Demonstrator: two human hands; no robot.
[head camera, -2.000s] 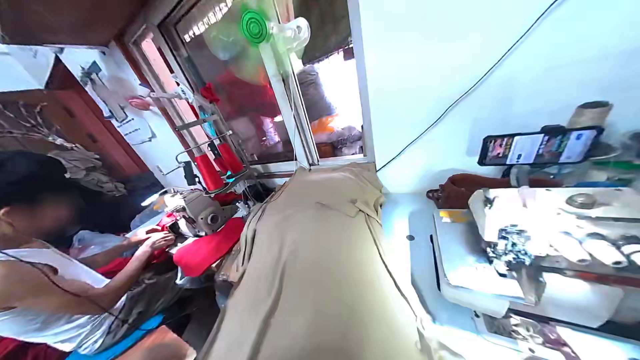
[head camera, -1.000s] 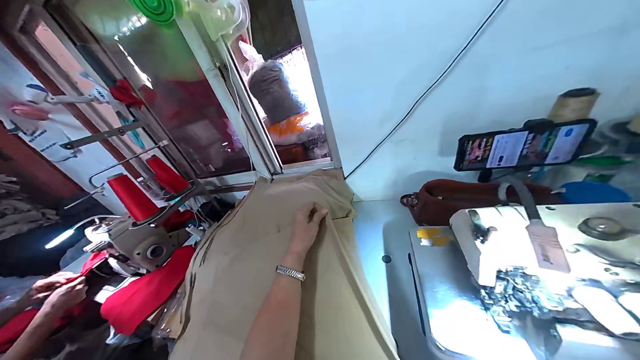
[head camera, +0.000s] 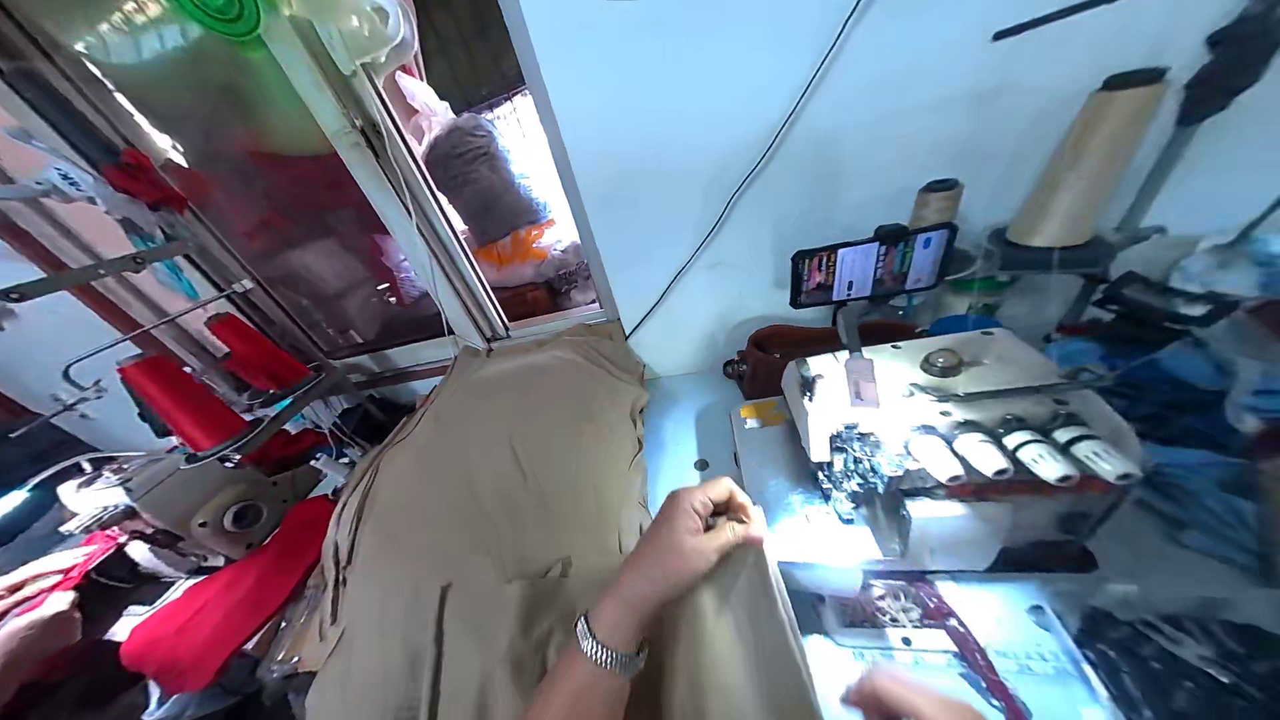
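Observation:
My left hand (head camera: 700, 530), with a metal watch on its wrist, pinches the upper corner of a khaki fabric piece (head camera: 735, 620), which hangs down from it. Under and to the left of that arm, a pile of khaki fabric (head camera: 520, 450) covers the table as far as the window. My right hand (head camera: 905, 695) is blurred at the bottom edge, over the front of the work surface; whether it holds anything cannot be told. An overlock sewing machine (head camera: 960, 400) with its lamp lit stands to the right of my left hand.
A phone (head camera: 873, 266) is mounted above the machine, before a brown bag (head camera: 790, 350) and thread cones (head camera: 1085, 165). At the left, another person's hand (head camera: 40, 630) is near red fabric (head camera: 225, 600) and a second sewing machine (head camera: 225, 505). Dark cloth (head camera: 1180, 660) lies at lower right.
My left hand has moved from the far part of the khaki pile toward me and to the right, and now lifts a fabric corner. My right hand has come into view.

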